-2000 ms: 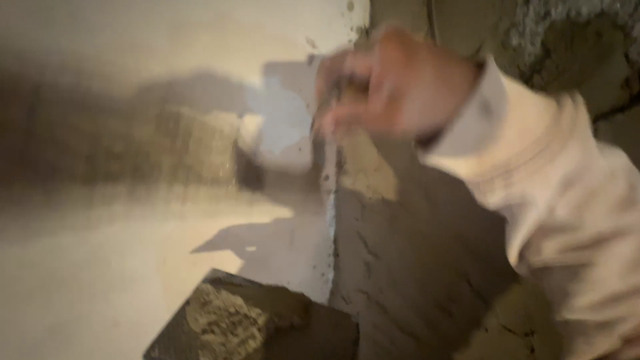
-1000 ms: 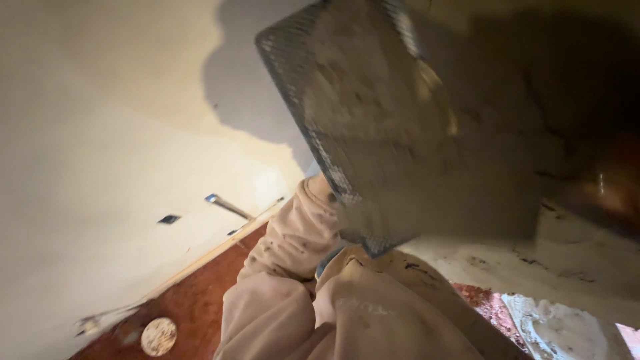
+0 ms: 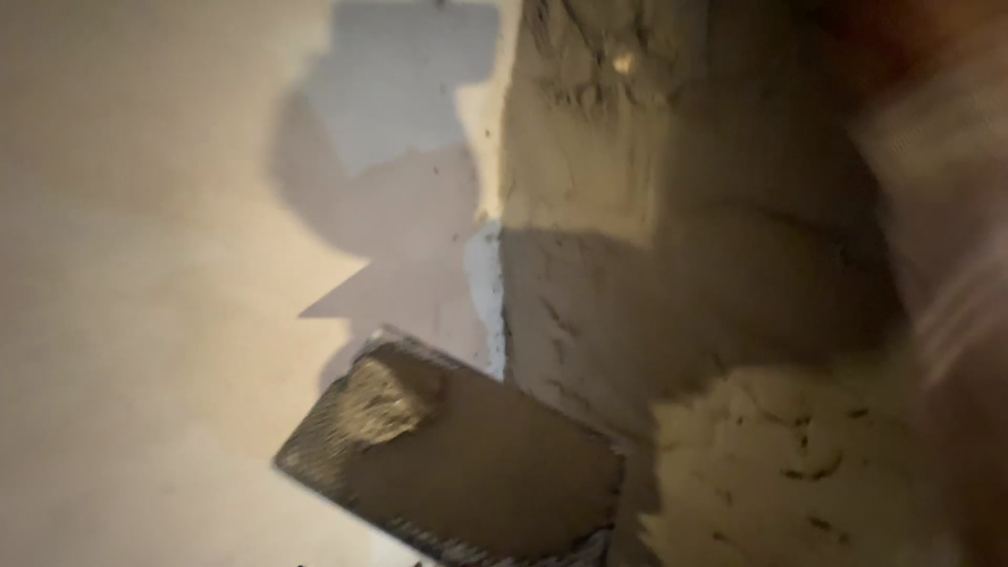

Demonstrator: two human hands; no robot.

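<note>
A plasterer's hawk (image 3: pixel 488 465) lies tilted across the lower middle, its textured face partly covered with grey-brown mortar and a lit lump (image 3: pixel 386 402) near its left corner. My left hand does not show. At the upper right edge a blurred reddish shape appears to be my right hand (image 3: pixel 882 35), above a blurred pale sleeve (image 3: pixel 945 236); its fingers and anything in them cannot be made out. Wet, rough mortar (image 3: pixel 583 307) coats the wall surface between the hawk and the sleeve.
A smooth cream wall surface (image 3: pixel 157 236) fills the left, with shadows on it. A pale vertical edge (image 3: pixel 492 291) separates it from the mortar-coated surface. At the lower right, a lit patch of that coating (image 3: pixel 772 465) carries dark marks.
The view has swung from my clothes and the floor back to the wall. My right hand, over the wall edge two seconds ago, is now away at the right. The hawk no longer fills the upper view.
</note>
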